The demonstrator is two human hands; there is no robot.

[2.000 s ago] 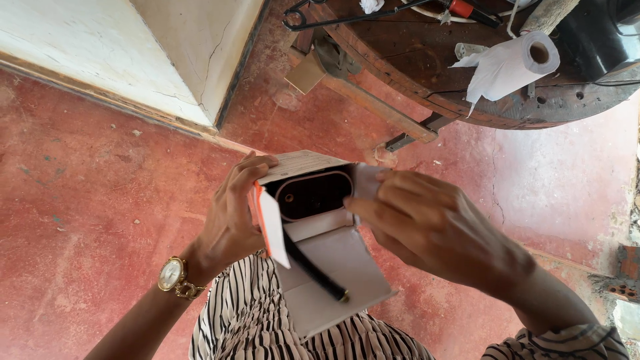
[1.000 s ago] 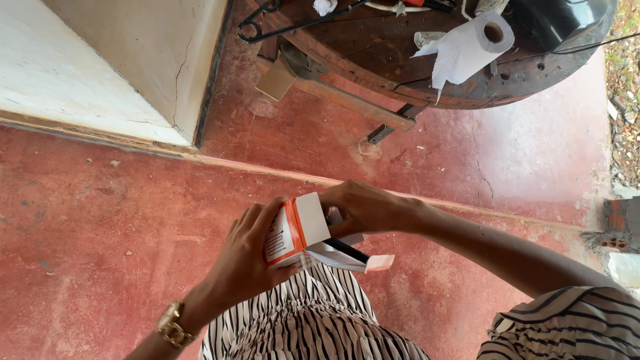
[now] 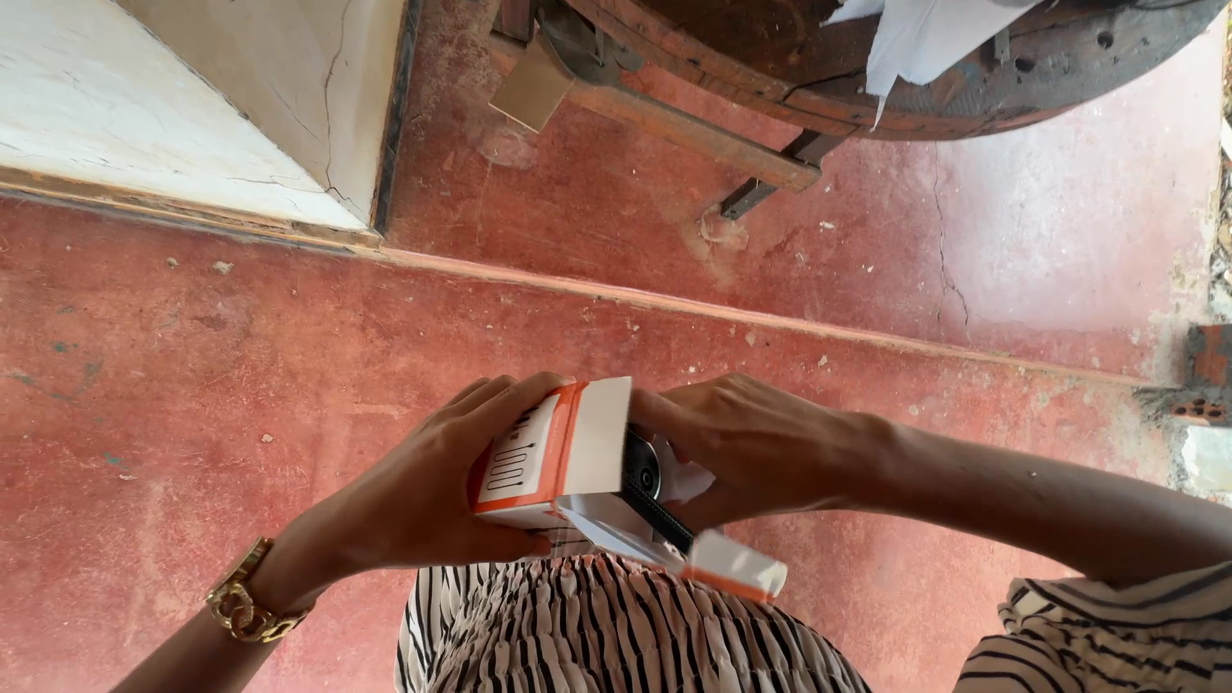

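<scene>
My left hand grips a white and orange cardboard box by its closed end, with the thumb underneath. The box lies tilted in front of my striped clothing, its end flaps standing out on the right. In its open end shows a black device with a round lens-like part, partly hidden by the box and fingers. A black strap or cable comes out along the lower flap. My right hand is at the open end, fingers bent around the device or a flap; which one, I cannot tell.
A round wooden table on a wood and metal frame stands at the top, white paper hanging over its edge. A cracked wall corner is at upper left. A low ridge crosses the red floor. Bricks are at the right edge.
Two seconds ago the box's open end faced me; it has since been turned to the right. The black device now shows a little at the opening. The view has shifted, with less tabletop in it.
</scene>
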